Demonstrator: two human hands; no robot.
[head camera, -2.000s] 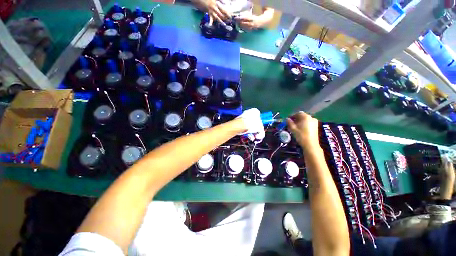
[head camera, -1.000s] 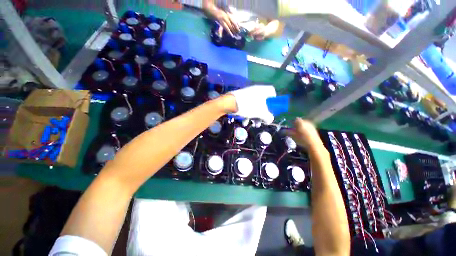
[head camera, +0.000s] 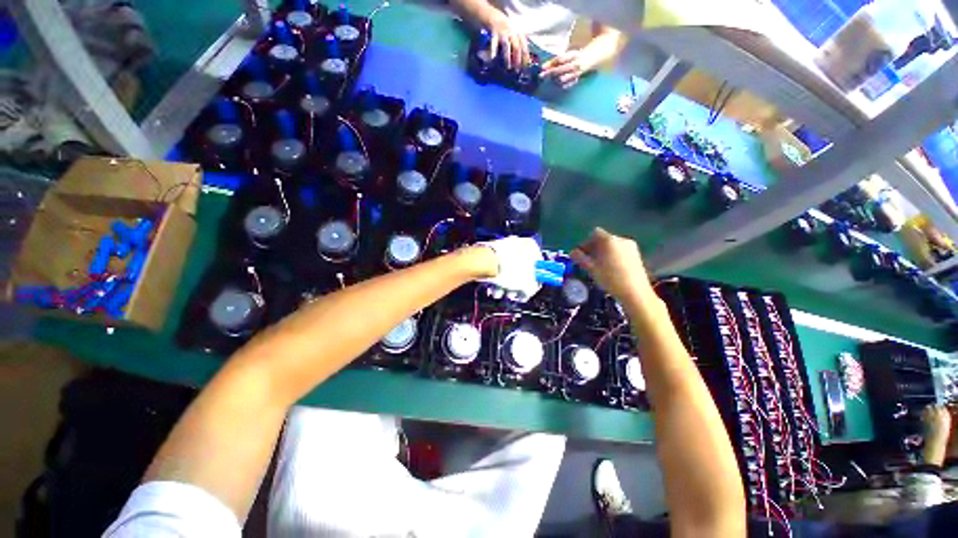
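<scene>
My left hand (head camera: 512, 268), in a white glove, is closed around blue cylindrical cells (head camera: 549, 272) that stick out to its right. My bare right hand (head camera: 609, 260) is just right of the cells, fingers bent down over a black housing with a silver disc (head camera: 574, 291); whether it grips anything is too small to tell. More black housings with round discs stand in rows under and around my hands, such as one (head camera: 523, 351) near the bench's front edge. Some farther housings (head camera: 287, 152) have a blue cylinder standing beside the disc.
A brown carton (head camera: 168, 252) of blue cells is on the left. A black tray (head camera: 793, 363) with red wires lies on the right. A blue mat (head camera: 462, 105) lies behind. Another person's hands (head camera: 512, 42) work opposite. A metal shelf frame (head camera: 777, 179) crosses the upper right.
Since one second ago, my gloved left hand has moved down, with the blue cells closer to the housings. My right hand has moved slightly left, nearer the cells.
</scene>
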